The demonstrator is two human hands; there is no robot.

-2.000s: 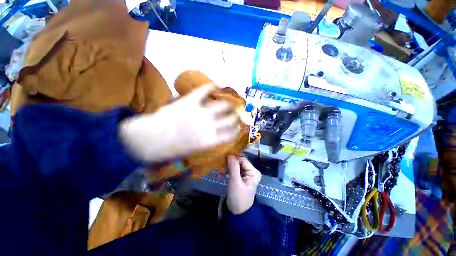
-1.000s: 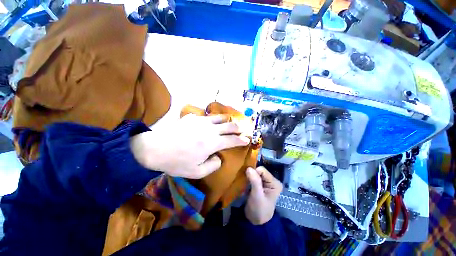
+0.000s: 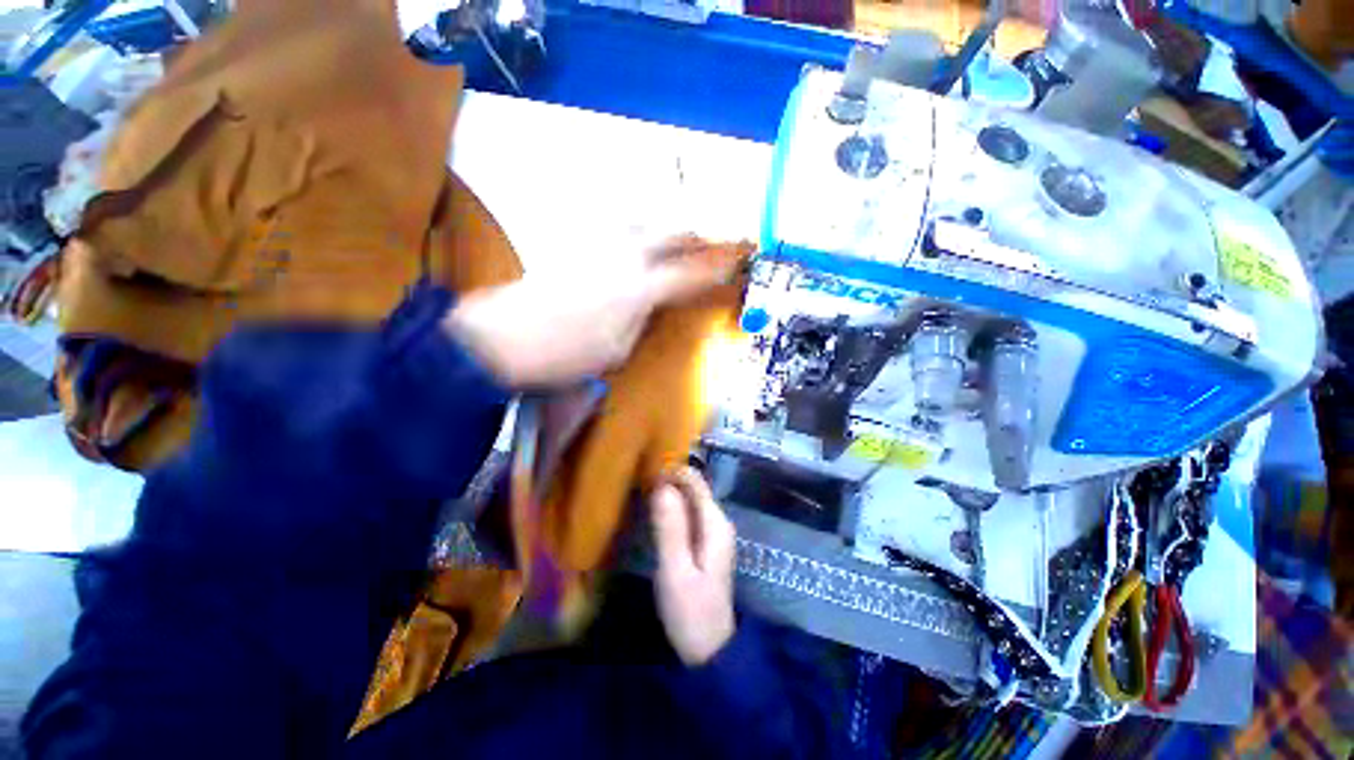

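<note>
A tan fabric panel (image 3: pixel 631 431) lies in front of the overlock machine (image 3: pixel 1025 267), beside the lit needle area (image 3: pixel 754 356). Its folded-back edge shows blue and purple. My left hand (image 3: pixel 572 319) is blurred and lies on the upper part of the panel; its fingertips are hard to make out against the fabric. My right hand (image 3: pixel 695 557) is at the panel's lower right edge, near the table's front edge, with its fingertips on the fabric. Whether the panel is under the presser foot cannot be told.
A big layered pile of tan panels (image 3: pixel 282 193) lies at the left on the white table (image 3: pixel 579 164). Tan pieces (image 3: pixel 453 624) lie low by the lap. Yellow- and red-handled scissors (image 3: pixel 1143 639) hang at the right beside patterned strips. A blue trough (image 3: pixel 639 67) is behind.
The panel has swung left and its edge has moved away from the needle. My left hand has moved up, and my right hand has moved left. The view has shifted slightly.
</note>
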